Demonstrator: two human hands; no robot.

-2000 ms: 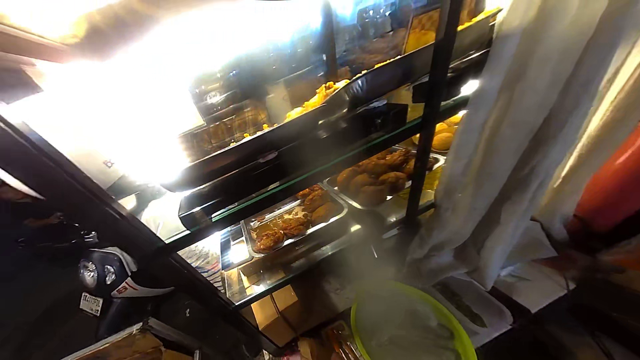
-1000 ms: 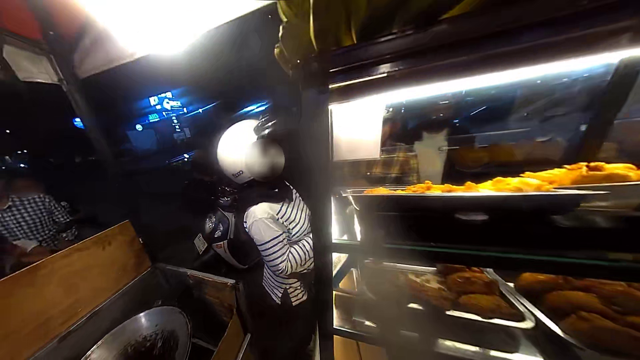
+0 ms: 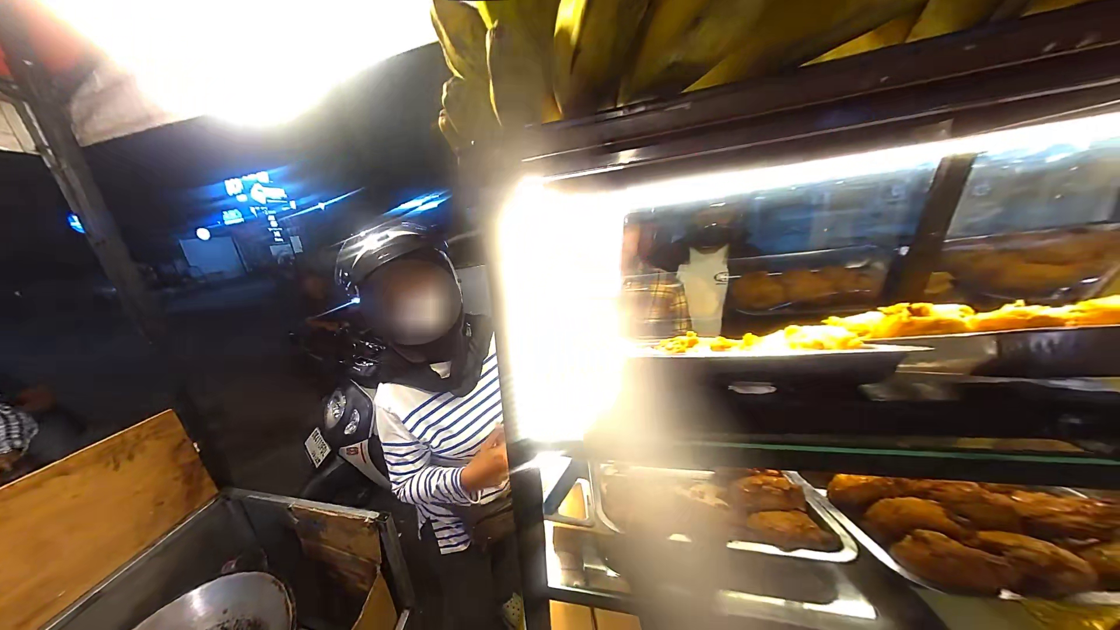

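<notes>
Neither my left hand nor my right hand is in view. On the right stands a lit glass display case. Its upper shelf holds dark trays of yellow fried food. Below, a metal tray carries browned fried pieces, and beside it a second tray holds larger browned fried pieces. At the bottom left, part of a metal wok shows inside a boxed stall frame. A pale blur covers part of the lower shelf.
A person in a helmet and striped shirt stands just left of the case, near a parked motorbike. Bananas lie above the case. A wooden board edges the wok's box. A post rises at the left.
The view has swung from the case's trays towards the street and the person. The helmeted person, seen with the white helmet's side towards me one second ago, now faces this way.
</notes>
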